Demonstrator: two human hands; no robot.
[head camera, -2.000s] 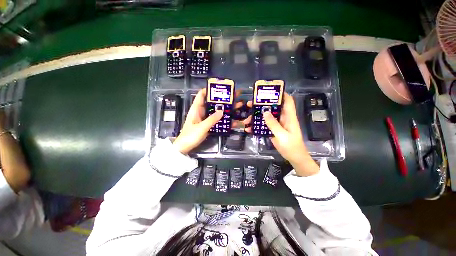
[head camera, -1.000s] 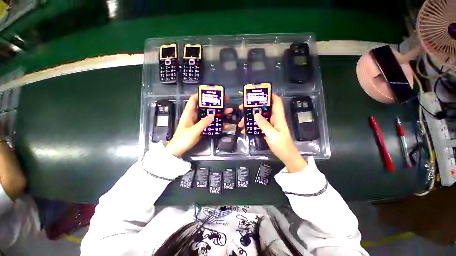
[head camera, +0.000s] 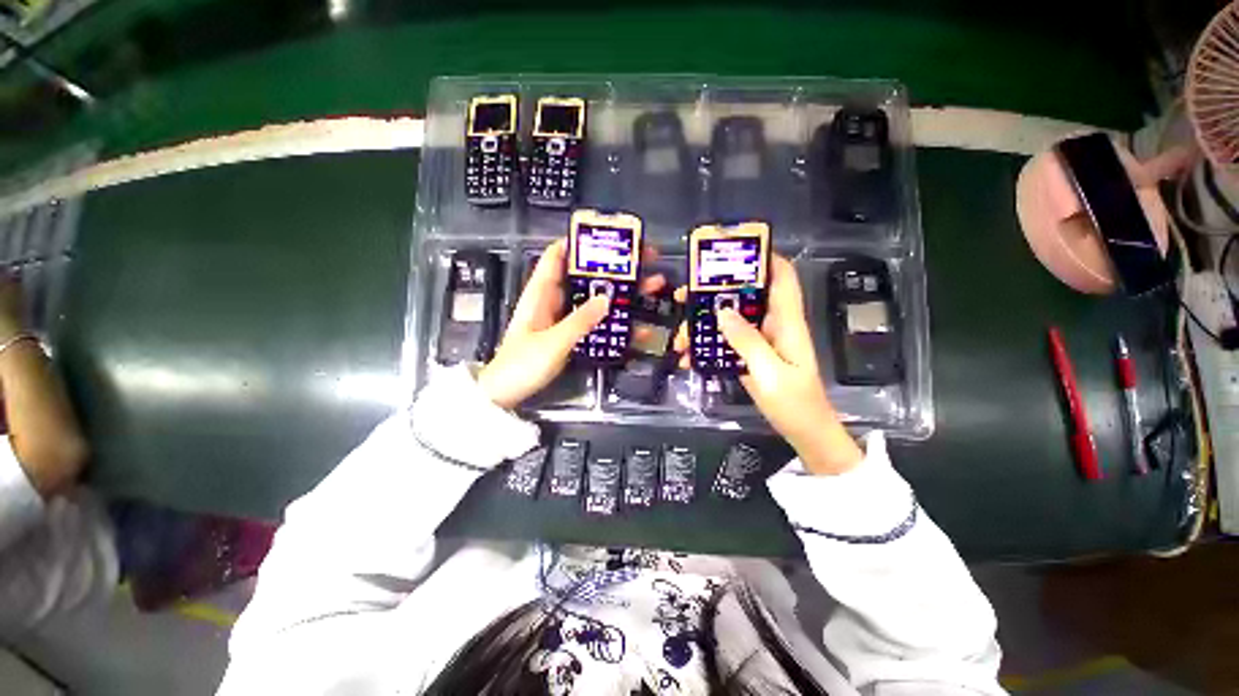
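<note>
My left hand (head camera: 544, 333) holds a black keypad phone (head camera: 603, 286) with a gold frame and lit screen, its thumb on the centre key. My right hand (head camera: 781, 354) holds a like phone (head camera: 728, 292), thumb also on the upper keys. Both are upright above the clear blister tray (head camera: 913, 272). Two keypad phones with dark screens lie face up in the tray's back left, one of them here (head camera: 491, 150). Phones lie face down in other pockets, such as at the right (head camera: 863, 320). Part of the front row is hidden by my hands.
Several dark grey labelled rectangles (head camera: 640, 476) lie in a row below the tray. A red marker pen (head camera: 1073, 404) and a second pen (head camera: 1130, 404) lie right. A smartphone (head camera: 1103, 204) leans on the pink fan base (head camera: 1053, 218). Another person's arm (head camera: 41, 415) is at the far left.
The camera view has shifted slightly, moving the whole scene. Both hands still hold the same phones over the tray, with lit screens. The other person's arm at the left has moved a little.
</note>
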